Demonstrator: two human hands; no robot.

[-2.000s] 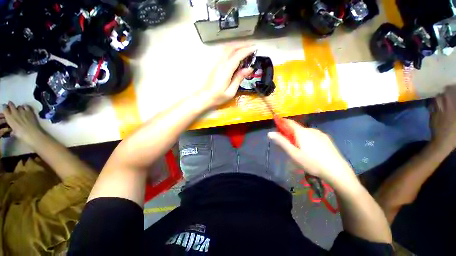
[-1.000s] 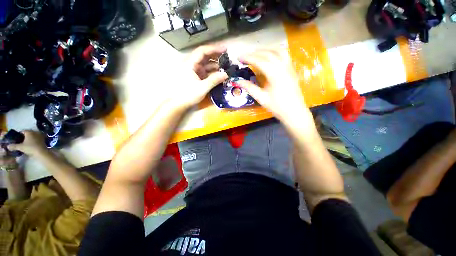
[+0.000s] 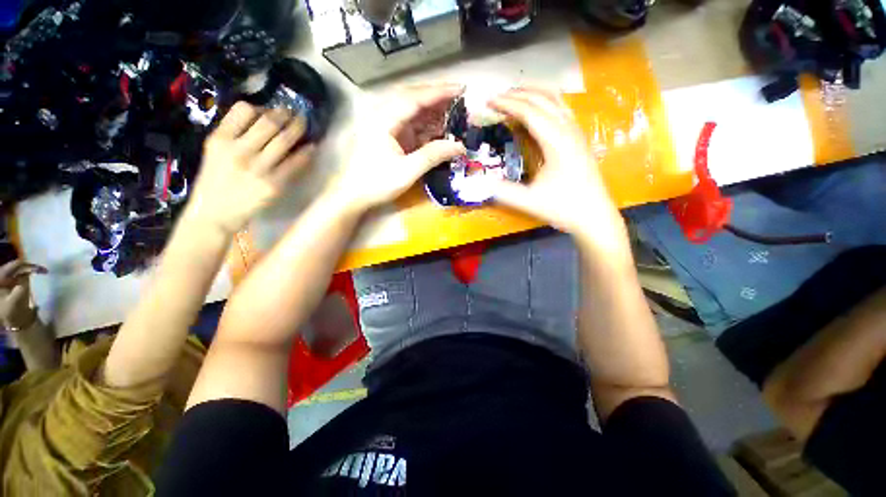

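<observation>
An ear cup housing (image 3: 476, 177), black with a white inner part and a bit of red, sits between my hands over the orange-yellow tape near the bench edge. A smaller black part stands up behind it, partly hidden by my fingers. My left hand (image 3: 393, 146) holds the left side, thumb at the top of the shell. My right hand (image 3: 554, 160) holds the right side, thumb near the white part. The red hot glue gun (image 3: 701, 206) lies at the bench's front edge on the right, out of my hands.
Unfinished units (image 3: 117, 204) are piled on the left, others (image 3: 811, 39) at the back right. A pale box (image 3: 393, 49) stands behind the work. A neighbour's hand (image 3: 248, 160) reaches in at the left, close to my left forearm. Another person's arm is at the right.
The glue gun has left my right hand and lies at the bench edge; both hands are now on the housing. The left neighbour's hand has reached to a black unit in the pile.
</observation>
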